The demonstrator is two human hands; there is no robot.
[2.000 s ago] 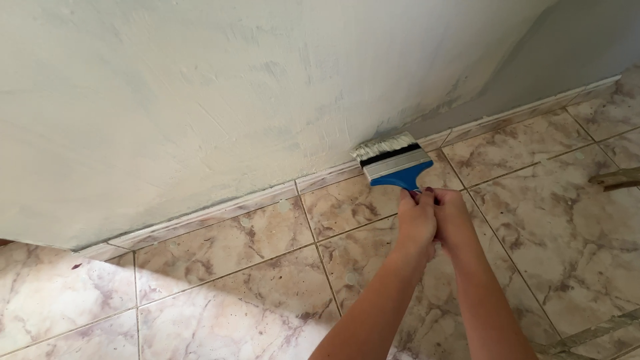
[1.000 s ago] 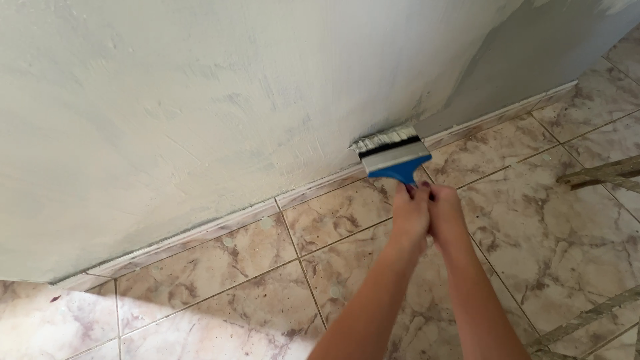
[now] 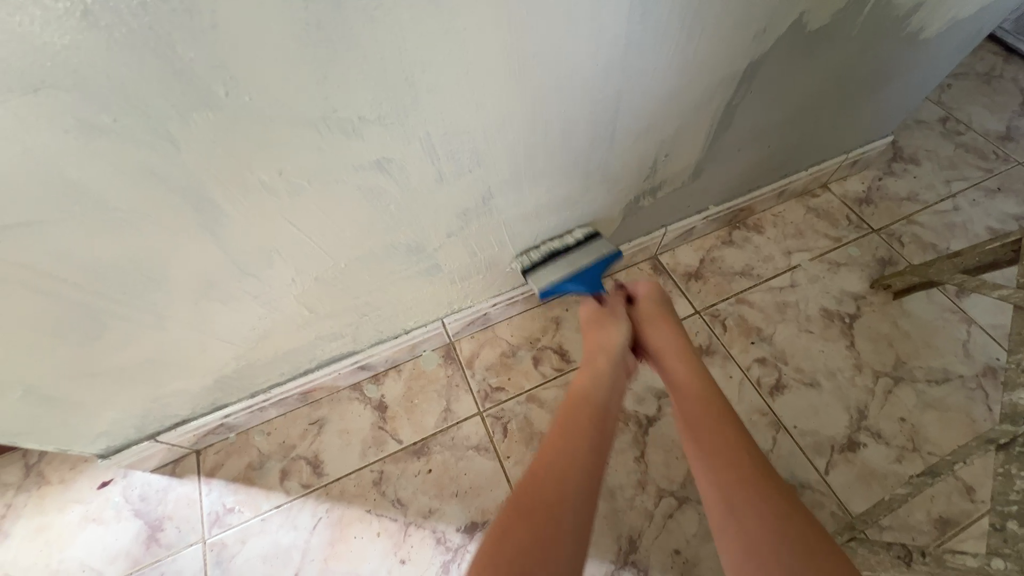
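A wide blue block brush [image 3: 572,264] with a grey band and white-coated bristles lies against the bottom of the wall, just above the tiled baseboard, its head tilted up to the right. Both my hands are closed around its handle, most of which they hide. My left hand [image 3: 606,324] is on the left side of the grip, and my right hand [image 3: 648,308] presses close beside it. Pale, streaky coating covers much of the wall [image 3: 320,184]; darker grey surface [image 3: 800,112] shows on its right part.
A marbled tile baseboard [image 3: 376,360] runs along the wall's foot. The floor is marbled tile [image 3: 848,360] with small specks and pale spots. At the right stands a paint-splattered wooden frame [image 3: 952,264], with parts reaching along the floor. Bright light falls at lower left.
The brush head has turned from nearly level to a slant rising to the right, still low on the wall. Both hands have stayed on the handle. The view has shifted somewhat.
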